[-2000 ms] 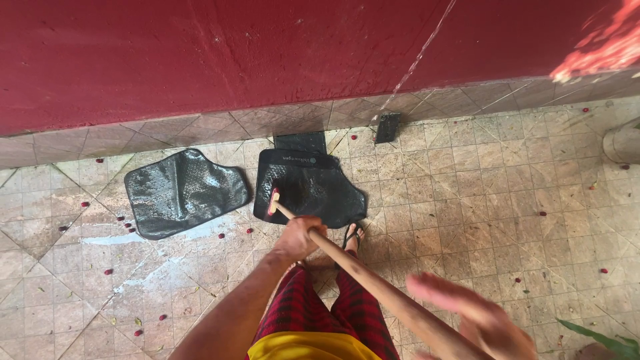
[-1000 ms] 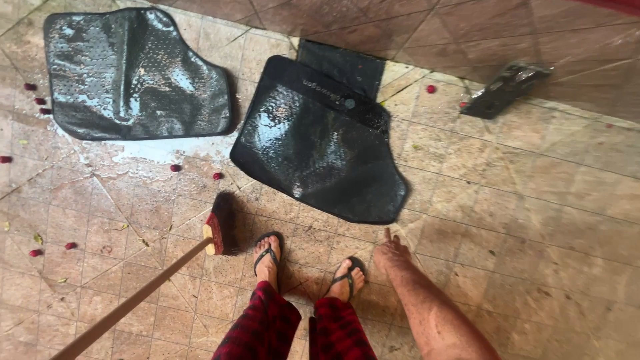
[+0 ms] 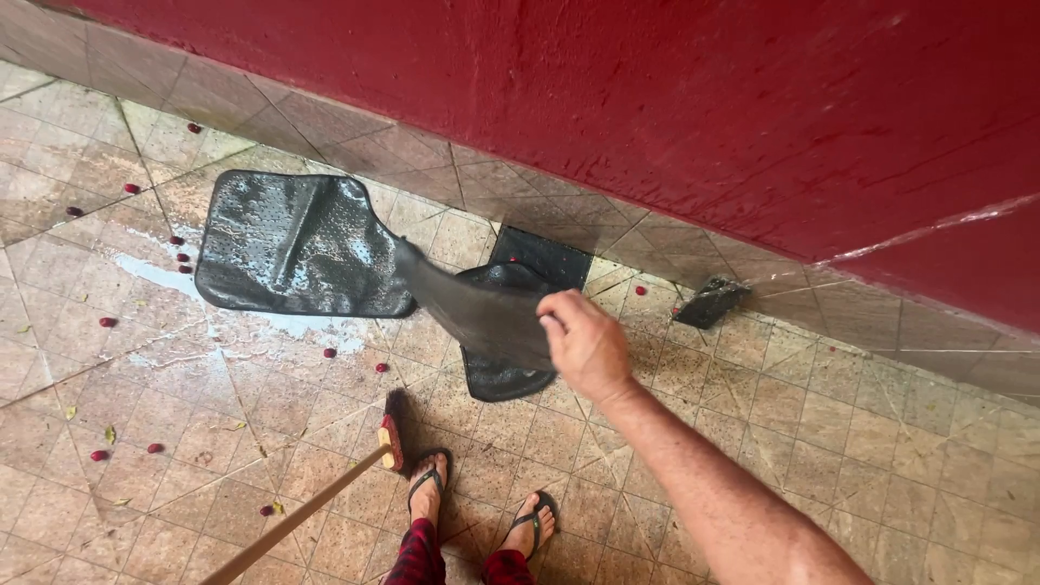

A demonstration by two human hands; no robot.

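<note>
My right hand (image 3: 589,345) grips the edge of a dark rubber mat (image 3: 487,317), which is partly raised and blurred. More black mat shows above and below the blurred part; whether it is the same mat is unclear. To the left, a wet black mat (image 3: 301,244) lies on the tiles, touching or nearly touching the raised one. A push broom (image 3: 392,447) with a wooden handle and dark bristles rests on the floor beside my left foot, its handle running out at the bottom left. My left hand is out of view.
A flat black square (image 3: 544,252) lies by the tiled wall base (image 3: 374,154), with a small dark piece (image 3: 711,302) farther right. Whitish liquid (image 3: 158,272) spreads by the left mat. Several red fruits (image 3: 107,322) and leaves dot the floor. My feet in flip-flops (image 3: 528,524) stand below.
Both hands were near the broom handle two seconds ago. One second ago my right hand was reaching near the right mat's lower corner; now it grips a raised mat edge. The view has shifted.
</note>
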